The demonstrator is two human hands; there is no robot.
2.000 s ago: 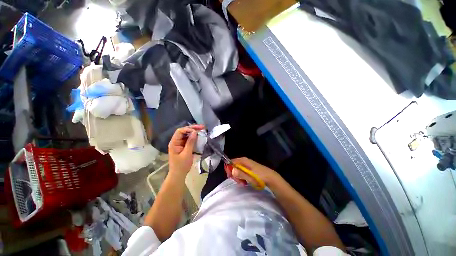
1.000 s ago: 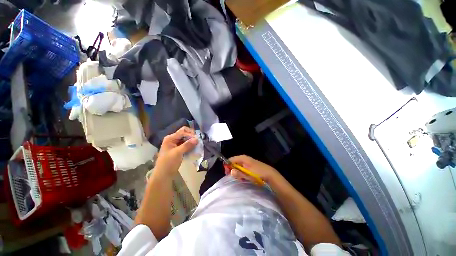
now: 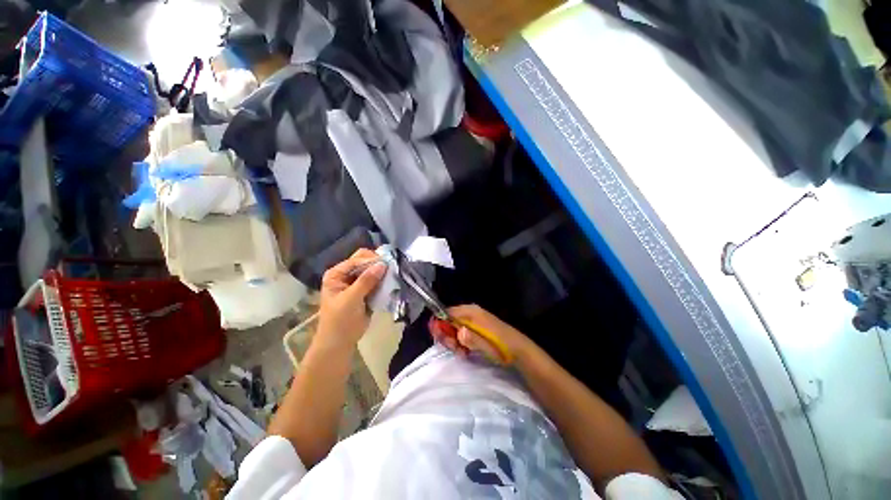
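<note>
My left hand (image 3: pixel 350 289) pinches a small grey and white cloth piece (image 3: pixel 388 283) between thumb and fingers, in front of my lap. My right hand (image 3: pixel 473 334) holds fabric shears (image 3: pixel 422 291) by a yellow-orange and a red handle loop. The silver blades point up and left at the cloth beside my left fingertips. The blade tips are partly hidden by the cloth. A white patch (image 3: pixel 430 251) sticks out just above the blades. Dark grey and light grey garment pieces (image 3: pixel 376 186) lie heaped beyond my hands.
A white sewing table (image 3: pixel 645 166) with a blue edge is at the right, with grey fabric (image 3: pixel 752 88) and machine parts (image 3: pixel 865 278) on it. A blue basket (image 3: pixel 88 88), a red basket (image 3: pixel 137 332), a white bundle (image 3: pixel 210 215) and cloth scraps (image 3: pixel 200 430) are at the left.
The shears' handles have turned a little and the blades look slightly more spread than one second ago. My left hand has shifted slightly right. Both hands keep their holds.
</note>
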